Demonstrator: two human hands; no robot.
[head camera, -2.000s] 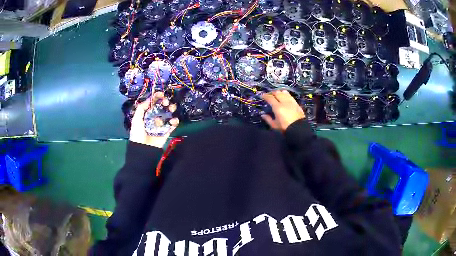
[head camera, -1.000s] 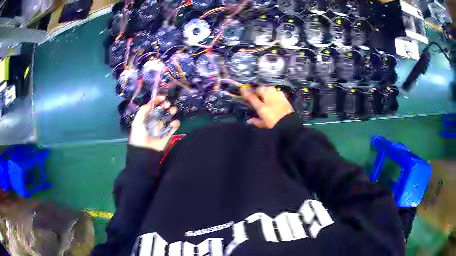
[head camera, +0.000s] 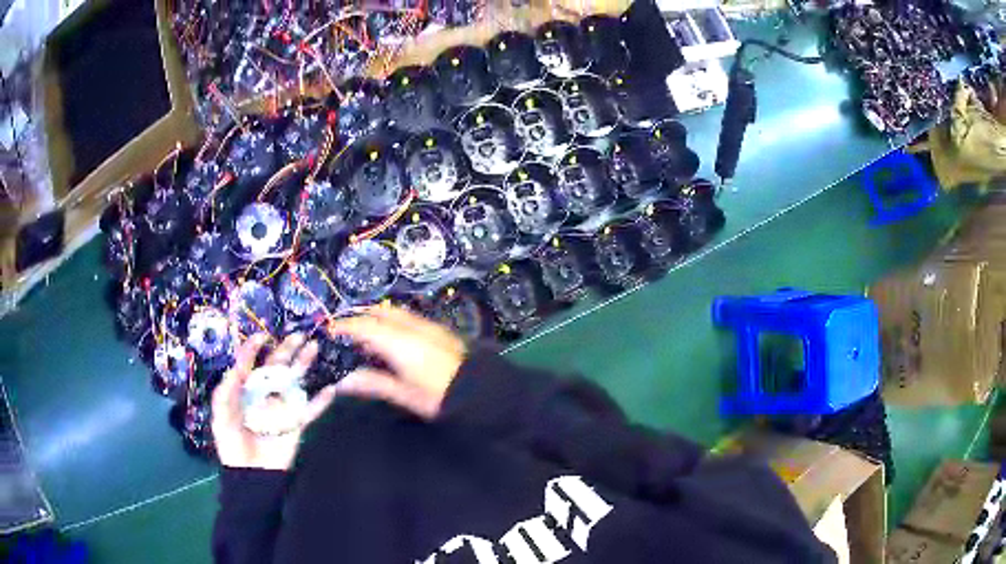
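Observation:
My left hand (head camera: 256, 424) holds a wired round module (head camera: 274, 399), its pale silvery face up, near the bench's front edge. My right hand (head camera: 403, 358) is just right of it, slightly blurred, with fingers reaching toward the module and the front row; whether it grips a wire is unclear. Black round housings (head camera: 514, 295) stand in tight rows. Those at the left hold modules with red and yellow lead wires (head camera: 320, 149). A brighter pale-faced disc (head camera: 260, 227) sits among them.
Tangled loose wired parts (head camera: 276, 50) lie behind the rows. A corded hand tool (head camera: 736, 127) and small white boxes (head camera: 697, 85) are right of them. More dark parts (head camera: 899, 55) lie at the far right. A blue stool (head camera: 811, 350) and cartons (head camera: 938, 320) stand below the bench edge.
The view has turned toward the right, showing more stools and cartons. My right hand has come close to my left, which still holds the module.

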